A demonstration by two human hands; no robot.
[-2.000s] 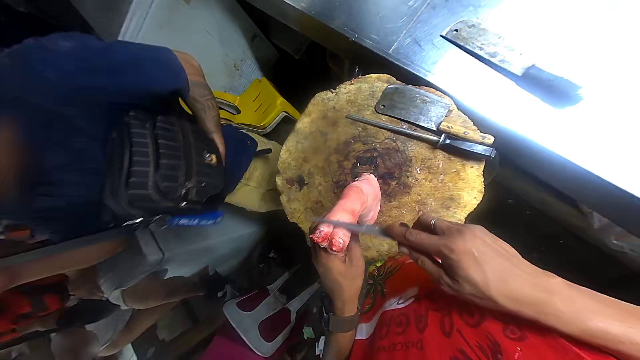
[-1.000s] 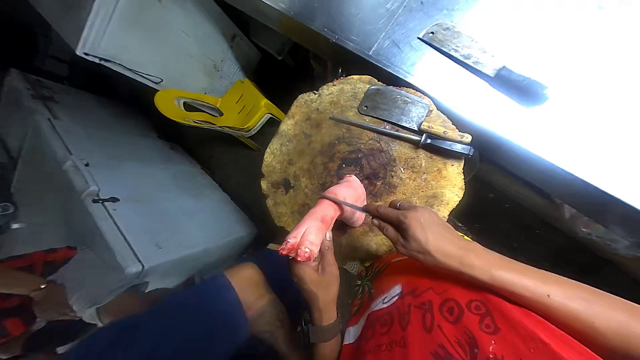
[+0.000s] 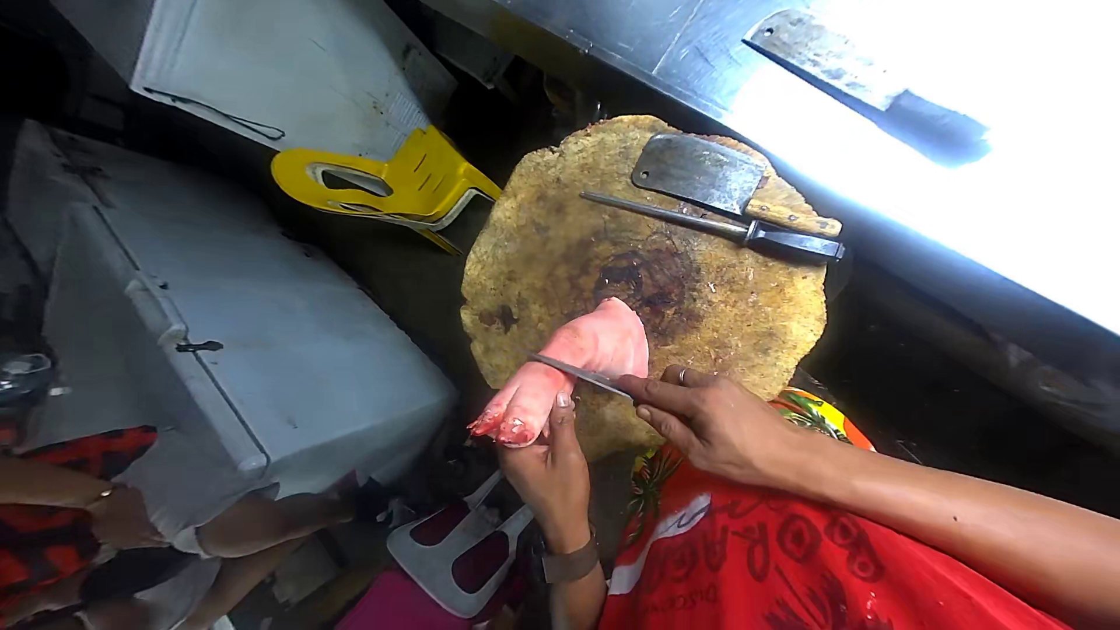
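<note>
A pink pig's trotter rests partly on the round wooden chopping block, its bloody toe end jutting past the block's near left edge. My left hand, with a band at the wrist, grips the trotter from below near the toes. In my right hand, a ring on one finger, is a knife, its narrow blade lying across the trotter's upper side. Toward the block's far right lie a cleaver with a wooden handle and a sharpening steel with a dark handle.
A metal table at the upper right carries another cleaver. Left of the block stand a yellow plastic chair and grey-white chest freezers. A seated person is at the lower left, near a pale chair back.
The passer-by at the left two seconds ago is out of view now. Against one second ago, the knife blade lies nearer the trotter's toe end. Both hands keep their holds.
</note>
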